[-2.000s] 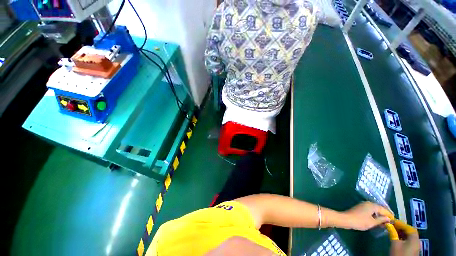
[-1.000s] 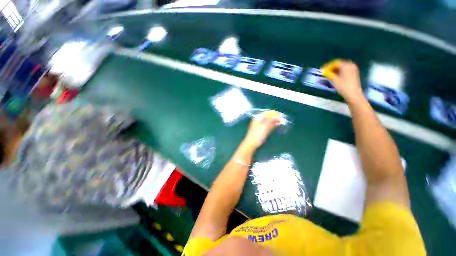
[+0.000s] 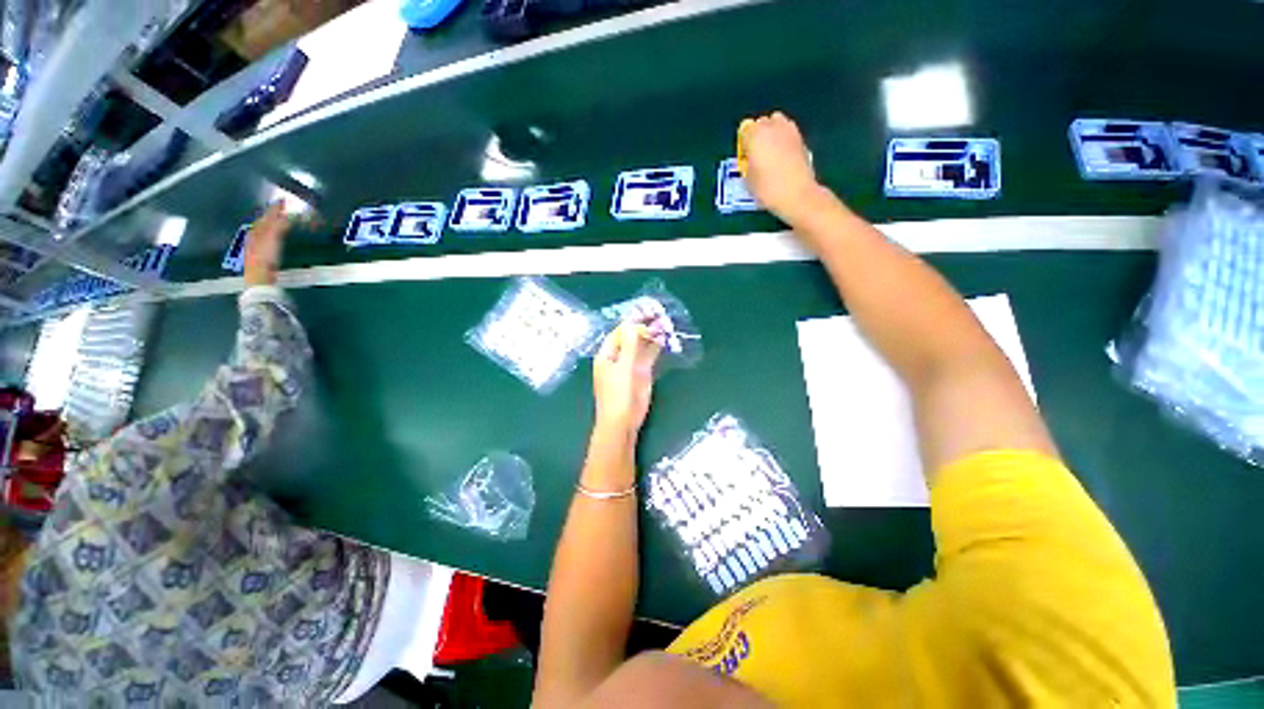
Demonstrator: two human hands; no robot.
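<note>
My left hand (image 3: 627, 366) is at the small clear working bag of parts (image 3: 671, 321), fingertips closed on its dark and white contents. My right hand (image 3: 782, 169), with yellow finger cots, is over a flat electronic unit (image 3: 732, 189) on the belt and partly covers it. Its fingers are curled; whether they hold a small part is hidden. More units lie in a row on both sides, one to the left (image 3: 653, 194) and one to the right (image 3: 943, 168).
A bag of white parts (image 3: 534, 331) lies left of my left hand, a larger one (image 3: 735, 501) near my shirt. An empty poly bag (image 3: 488, 496) is at left, white paper (image 3: 866, 416) under my right forearm, a large clear bag (image 3: 1213, 319) at far right. A co-worker's hand (image 3: 266, 247) reaches the belt at left.
The view has swung from the floor and machine at left to the belt. My hands, close together two seconds ago, are now apart: left at the working bag, right over a unit.
</note>
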